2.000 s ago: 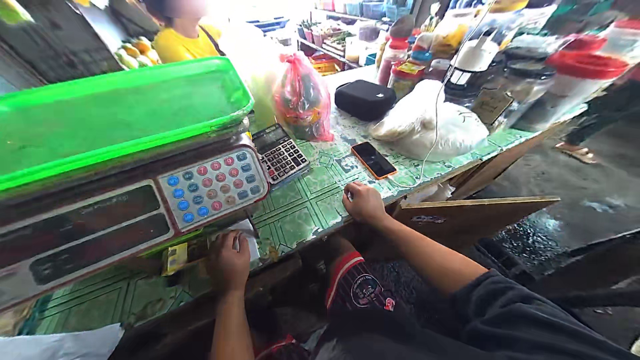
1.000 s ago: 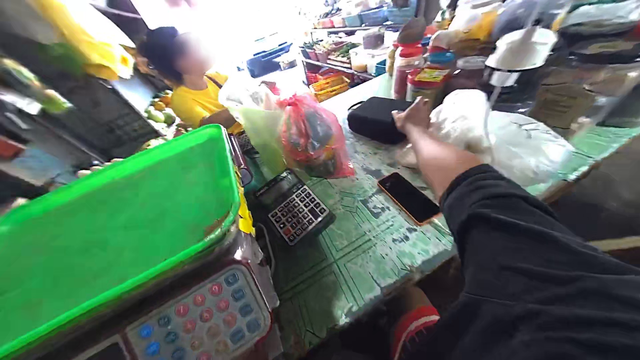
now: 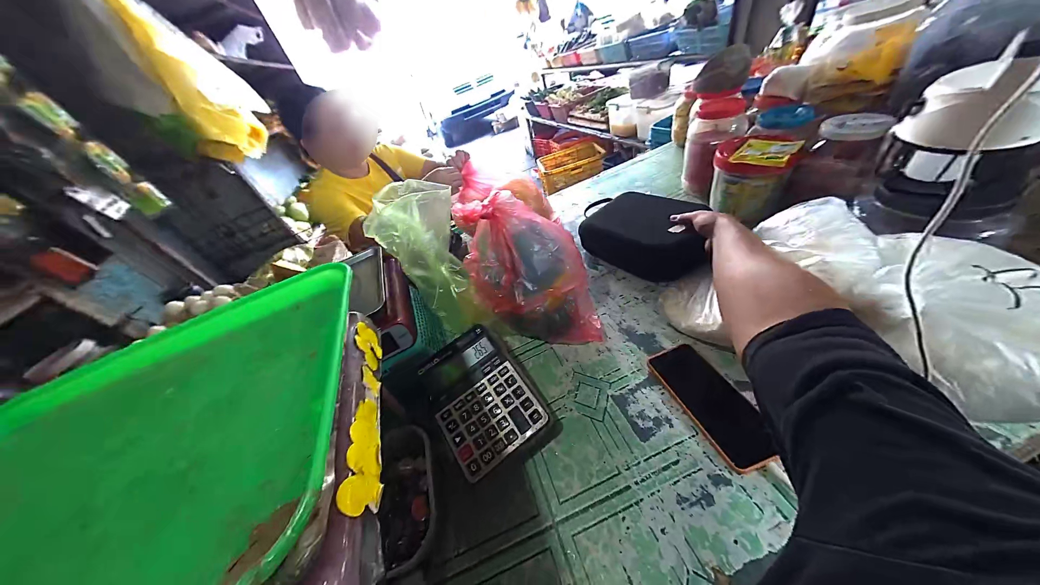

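Observation:
My right hand (image 3: 700, 226) reaches across the counter, its fingers at the right end of a black zippered case (image 3: 646, 236); whether they grip it, I cannot tell. My left hand is out of view. Below my right arm lies a smartphone with an orange edge (image 3: 715, 406), its screen dark. A desktop calculator (image 3: 491, 406) rests tilted near the scale. Behind it stand a filled red plastic bag (image 3: 528, 268) and a pale green plastic bag (image 3: 418, 236). White plastic bags (image 3: 837, 252) lie beside and beneath my forearm.
A green tray (image 3: 179, 439) on the weighing scale fills the lower left. Lidded jars (image 3: 751, 175) line the back right, with a white cable (image 3: 934, 236) hanging before them. Across the counter, a person in a yellow shirt (image 3: 337, 199) has a hand at a red bag's top. Crates (image 3: 571, 162) stand behind.
My right hand has moved from the counter edge beside the phone to the black case. My left hand, earlier by the scale, has gone out of view. The view has swung.

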